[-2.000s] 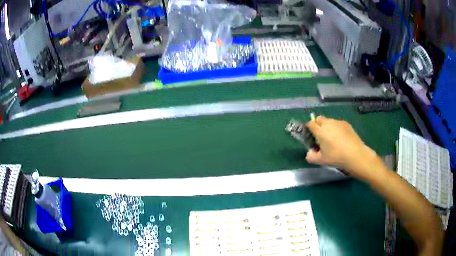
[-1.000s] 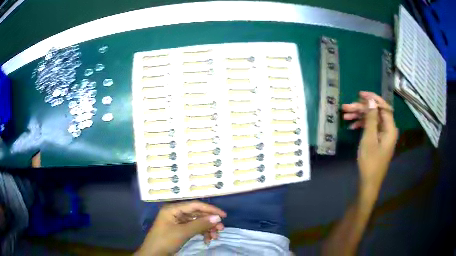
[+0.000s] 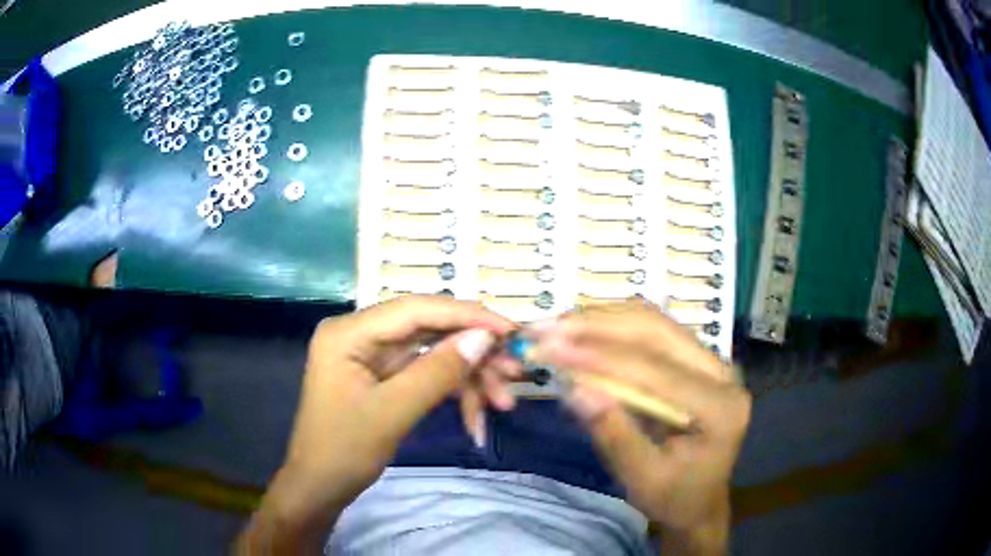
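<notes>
My left hand point(image 3: 380, 380) is at the near edge of the white slotted tray point(image 3: 467, 141), its thumb and fingertips pinched at a small part with blue point(image 3: 522, 348). A small silver ring point(image 3: 424, 350) shows in its curled fingers. My right hand point(image 3: 652, 402) meets it there and holds a slim yellow stick tool point(image 3: 636, 400), which slants down to the right across the fingers. Whether the blue belongs to the tool or the part I cannot tell. Dark and silver round pieces sit at the right ends of many tray slots. The hands hide the tray's near rows.
Loose silver rings point(image 3: 179, 87) lie on the green bench at left, near a blue bin point(image 3: 41, 136). Two metal strip fixtures, a nearer one point(image 3: 780, 217) and a farther one point(image 3: 889, 244), lie right of the tray. White slotted boards point(image 3: 956, 163) are stacked at far right. A person's sleeve point(image 3: 27, 380) shows at left.
My right hand has moved left from beside the strip fixture to meet my left hand, and the yellow tool now shows in it. My left hand has risen to the tray's near edge.
</notes>
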